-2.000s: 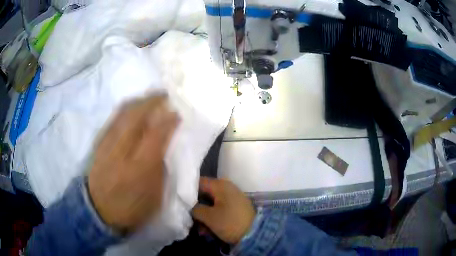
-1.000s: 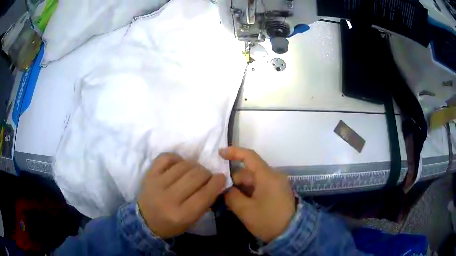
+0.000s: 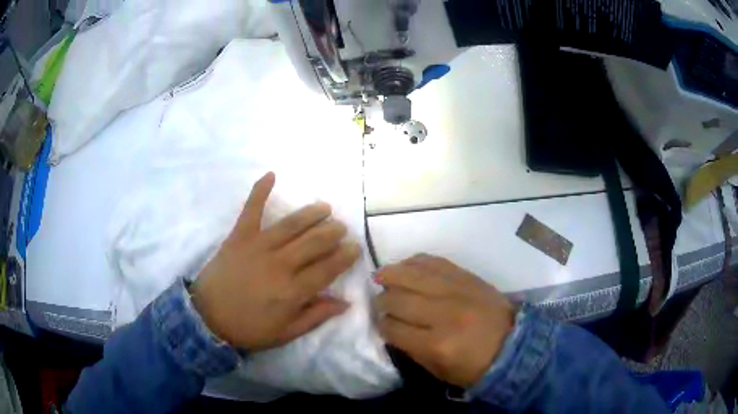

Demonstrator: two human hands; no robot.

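Observation:
A white padded panel lies flat on the left of the machine table. Its right edge runs from the presser foot down to the front, with dark fabric showing along it. My left hand rests on the panel, palm down and fingers spread. My right hand is at the panel's right edge, fingertips closed on the edge and dark fabric. The needle tip is lost in the lamp's glare.
A black phone lies right of the needle. A small brown rectangle is nearer. Dark tapes hang over the right front edge. Black labels drape on the machine head. More white padded material is at the back left.
The panel is spread flatter, its right edge in line with the foot. My left hand has moved up from the front edge and opened flat. My right hand has stayed at the seam edge.

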